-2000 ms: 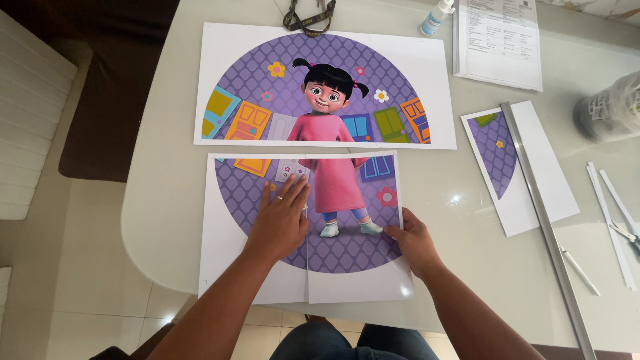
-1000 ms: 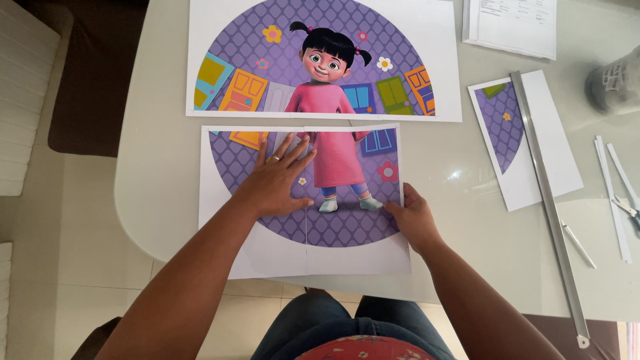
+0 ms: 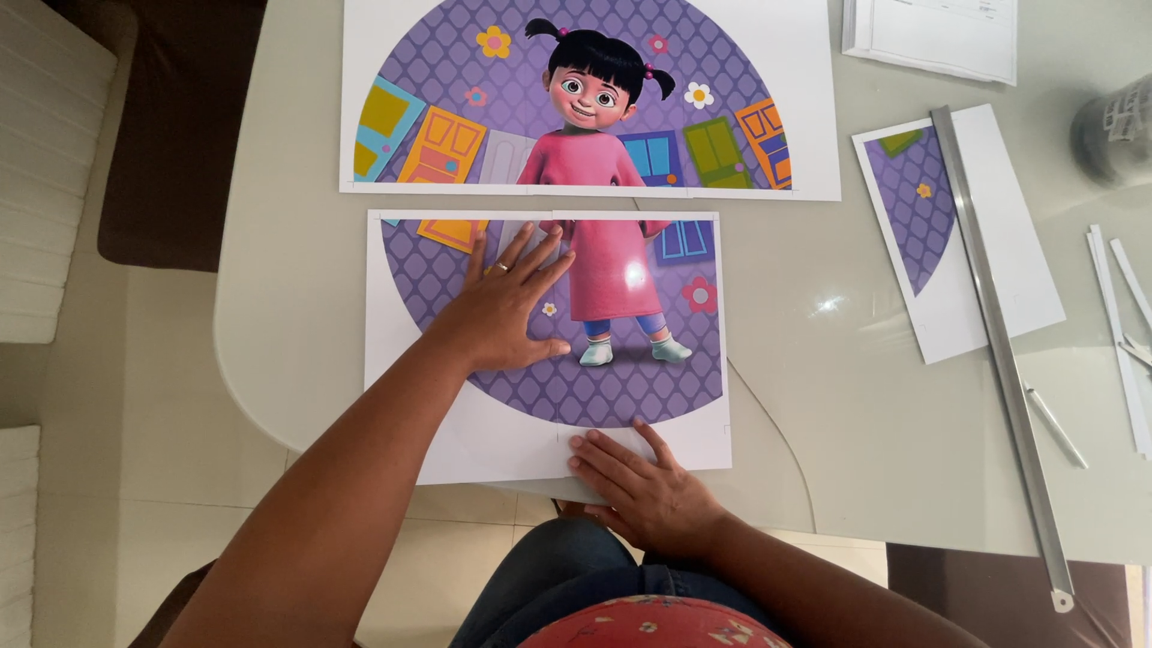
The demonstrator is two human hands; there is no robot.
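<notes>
Two printed paper sheets joined at a vertical seam form the lower panel [image 3: 643,391], showing a cartoon figure's pink dress and legs. My left hand [image 3: 508,310] lies flat on its purple part, fingers spread, left of the dress. My right hand [image 3: 643,490] rests on the white bottom margin near the seam, fingers spread. Above, separated by a narrow gap, lies the upper panel [image 3: 450,72] with the figure's head and doors. Neither hand grips anything.
At right a metal ruler [image 3: 1003,351] lies over another printed sheet [image 3: 913,207]. Beyond are paper strips [image 3: 1116,342], a white pen-like stick [image 3: 1055,427], a dark container [image 3: 1116,135] and a paper stack [image 3: 936,36]. The table's rounded edge is at left.
My right hand has moved from the lower panel's right edge to its bottom margin near the seam. My left hand stays on the printed part.
</notes>
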